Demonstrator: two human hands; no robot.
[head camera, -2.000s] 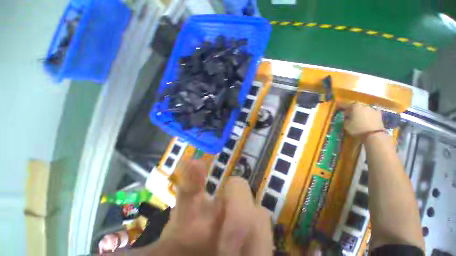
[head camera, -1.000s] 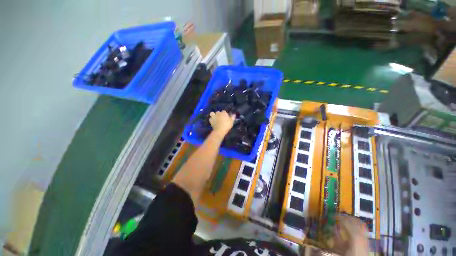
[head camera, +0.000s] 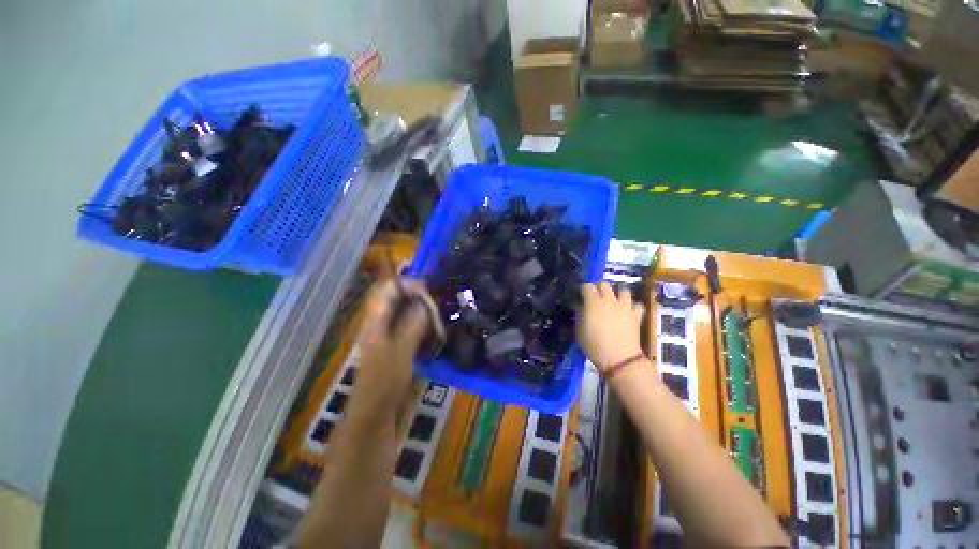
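A blue plastic basket (head camera: 603, 204) heaped with black power adapters (head camera: 526, 268) sits across the orange trays. My right hand (head camera: 612, 324) is at the basket's right edge, fingers curled over the rim; whether it holds an adapter is hidden. My left hand (head camera: 403, 316) is blurred at the basket's left edge, with something dark at its fingers that is too blurred to name. An orange tray (head camera: 703, 375) with white socket rows and a green centre strip (head camera: 739, 359) lies right of the basket. Black adapters sit at its far end.
A second blue basket (head camera: 311, 193) with black adapters stands on the ledge at left. A perforated metal plate (head camera: 912, 429) is at right. Cardboard boxes (head camera: 548, 91) stand beyond a yellow dashed floor line. A grey machine (head camera: 886, 241) is at the far right.
My left hand has moved from inside the basket to its left edge. My right hand has moved from the near end of the right tray up to the basket's right edge.
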